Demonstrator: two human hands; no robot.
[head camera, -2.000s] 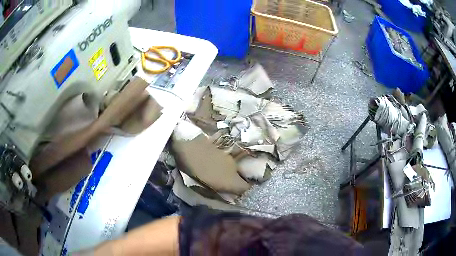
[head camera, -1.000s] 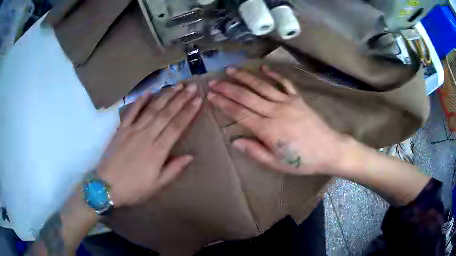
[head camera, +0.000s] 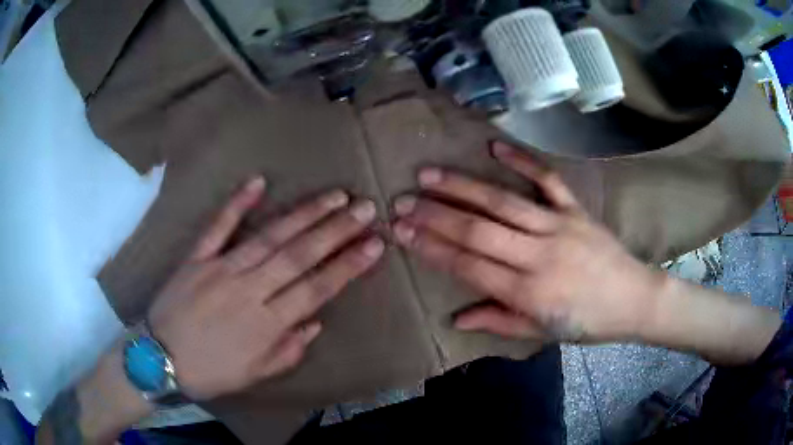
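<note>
A brown garment panel (head camera: 330, 148) lies flat under the sewing machine head (head camera: 287, 26), with a centre seam running from the presser foot (head camera: 340, 89) down towards me. My left hand (head camera: 269, 287) lies flat on the panel left of the seam, fingers apart, a blue-faced watch at the wrist. My right hand (head camera: 530, 252) lies flat on the panel right of the seam, fingers apart. Both hands' fingertips are close to the seam, below the presser foot. Neither hand grips the cloth. The needle and plate are hidden or too dark to tell.
Two white ribbed knobs (head camera: 530, 59) stick out from the machine head above my right hand. The white table (head camera: 52, 200) shows at the left. Brown cloth bunches and curves at the right, over the table's edge. Speckled grey floor (head camera: 622, 382) shows below right.
The panel has moved away from me under the presser foot, and cloth now covers the plate area. Both hands are lower, farther from the foot. Two seconds ago the view faced the floor at right.
</note>
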